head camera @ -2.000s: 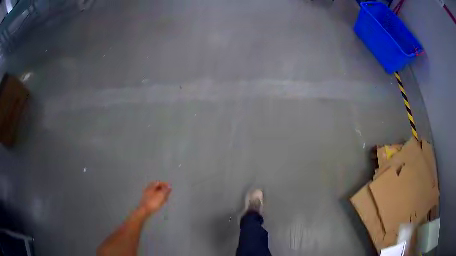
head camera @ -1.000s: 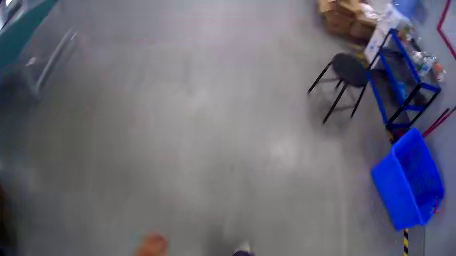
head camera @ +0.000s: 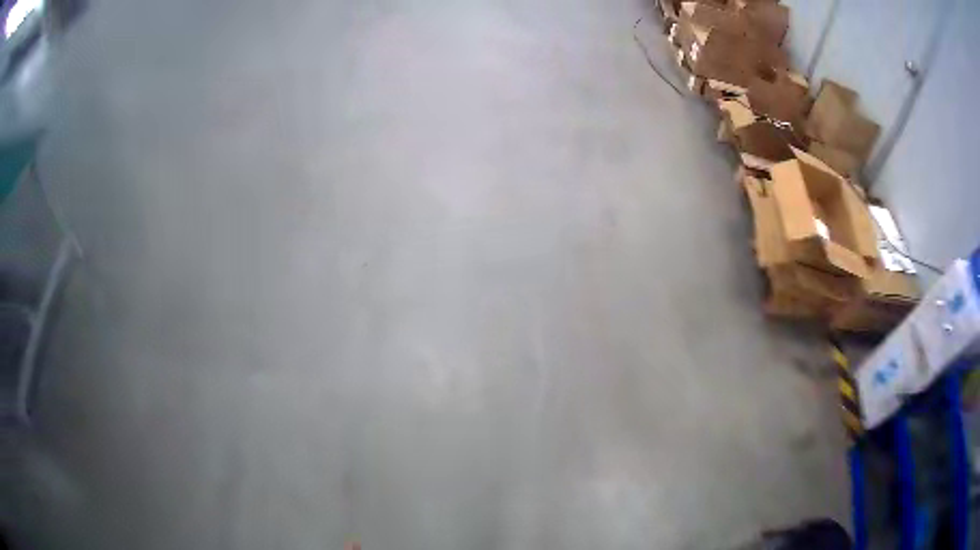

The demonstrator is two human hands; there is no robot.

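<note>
Only a tiny blurred orange-tan speck, perhaps the tip of my left hand (head camera: 352, 546), shows at the bottom edge; its fingers cannot be made out. My right hand is not in view. Nothing is seen held. The grey floor (head camera: 430, 269) lies in front of me. Brown cardboard cartons (head camera: 795, 204) stand in a row along the wall at the upper right, one with its flaps open.
A blue rack (head camera: 905, 473) with a white printed box (head camera: 913, 349) stands at the lower right. A dark stool seat (head camera: 806, 537) is cut off by the bottom edge. Yellow-black tape (head camera: 845, 389) runs by the cartons. A pale metal frame (head camera: 45, 322) is at the left.
The view has moved forward. The blue bin has left the view, and the stool and rack are now at the bottom right. More cartons show. My left hand has almost dropped out of view.
</note>
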